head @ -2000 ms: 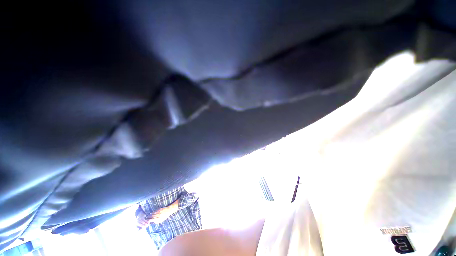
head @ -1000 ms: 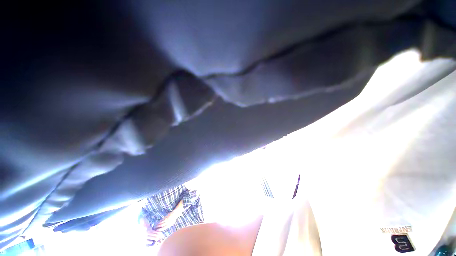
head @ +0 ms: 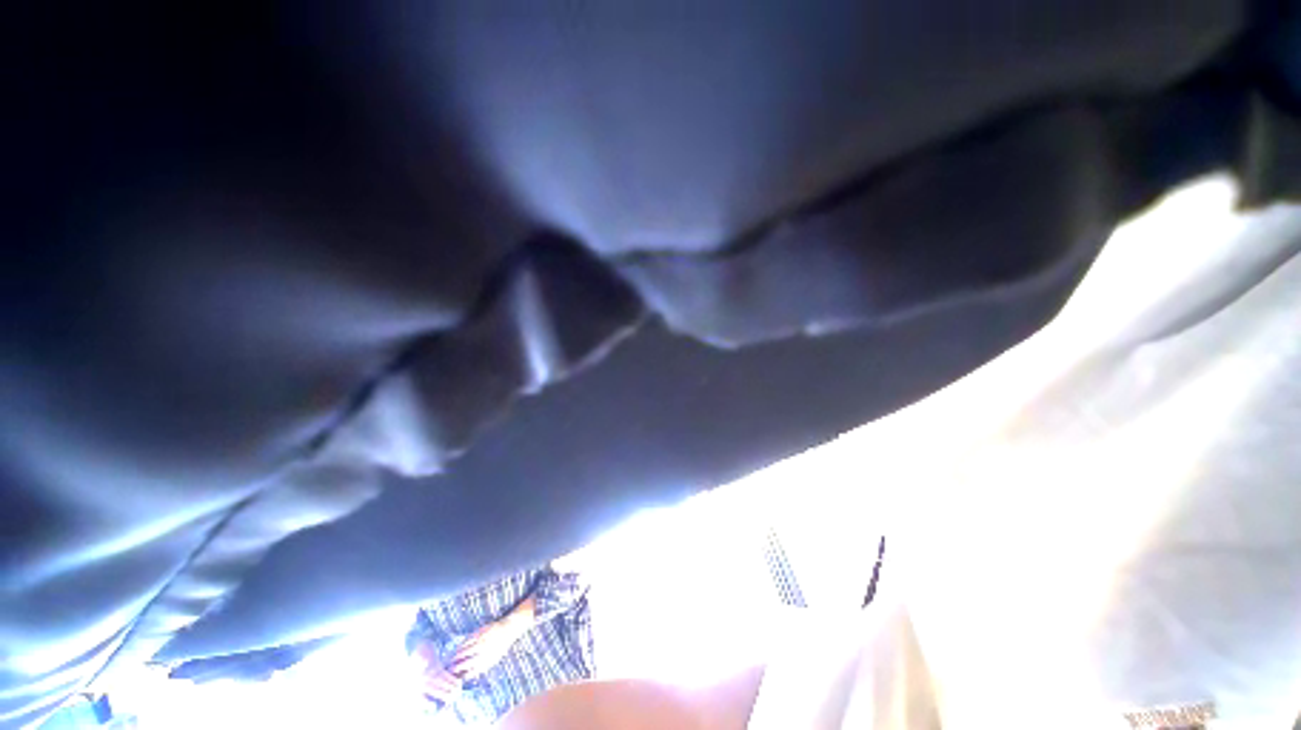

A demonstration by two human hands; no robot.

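A large dark fabric piece (head: 642,114) fills the upper part of the head view, very close to the camera. A ruffled edge strip (head: 913,285) with a thin pale border runs across it from lower left to upper right. A flat dark layer (head: 614,428) lies beneath the strip. What this fabric belongs to is unclear. Neither of my hands shows in the picture.
A person in a checked garment (head: 500,635) is at the lower left, hands together. A rounded skin-toned shape (head: 628,706) is cut off at the bottom edge. Pale cloth (head: 1184,471) with faint lettering covers the right side. The background is overexposed.
The whole view has shifted slightly, so the fabric, pale cloth and person sit lower and a little further right. The dark emblem at lower right has nearly left the picture.
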